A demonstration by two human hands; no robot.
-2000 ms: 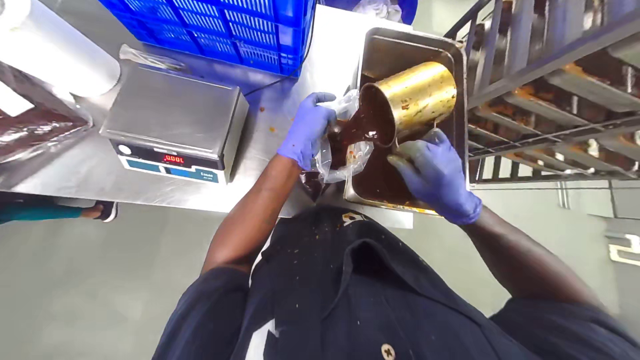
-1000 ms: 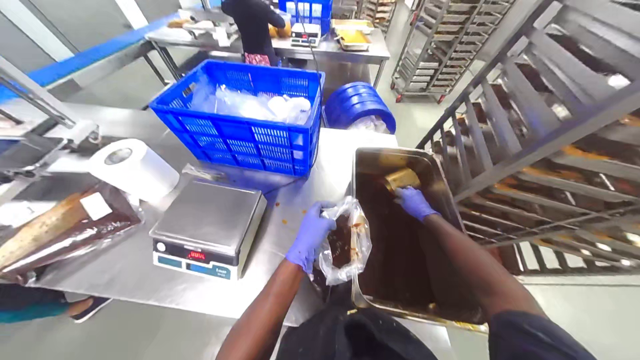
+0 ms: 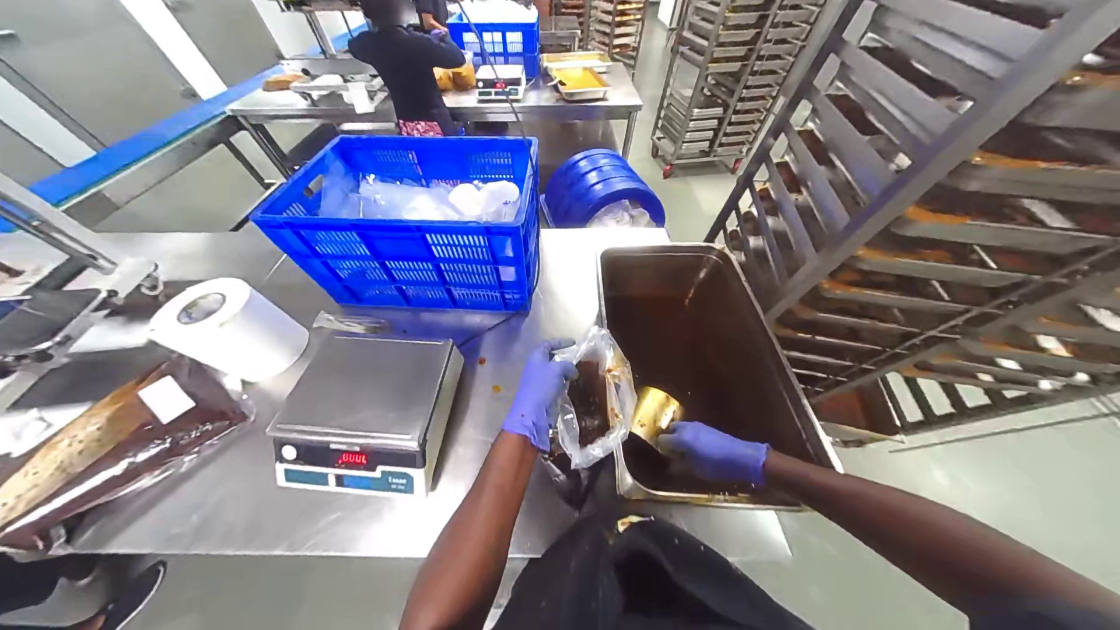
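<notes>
My left hand (image 3: 541, 394), in a purple glove, grips the rim of a clear plastic bag (image 3: 597, 398) that stands open with dark brown sauce inside. My right hand (image 3: 713, 452), gloved too, holds a gold-coloured metal jug (image 3: 654, 415) in the near left part of a deep steel pan (image 3: 731, 297). Dark brown sauce lies in the pan. The jug is beside the bag; its lower part is hidden. Left of the bag is a digital scale (image 3: 367, 394) with a lit red display and a bare top plate.
Behind the scale sits a blue crate (image 3: 402, 249) of clear bags. A white plastic roll (image 3: 229, 328) and a filled bag (image 3: 122, 437) lie left. Tray racks (image 3: 927, 210) rise close on the right. A co-worker (image 3: 407, 66) stands at a far table.
Two seconds ago the jug was tipped at the bag's mouth. It went down into the pan, farther back, and has since come nearer, beside the bag. The view has tilted up.
</notes>
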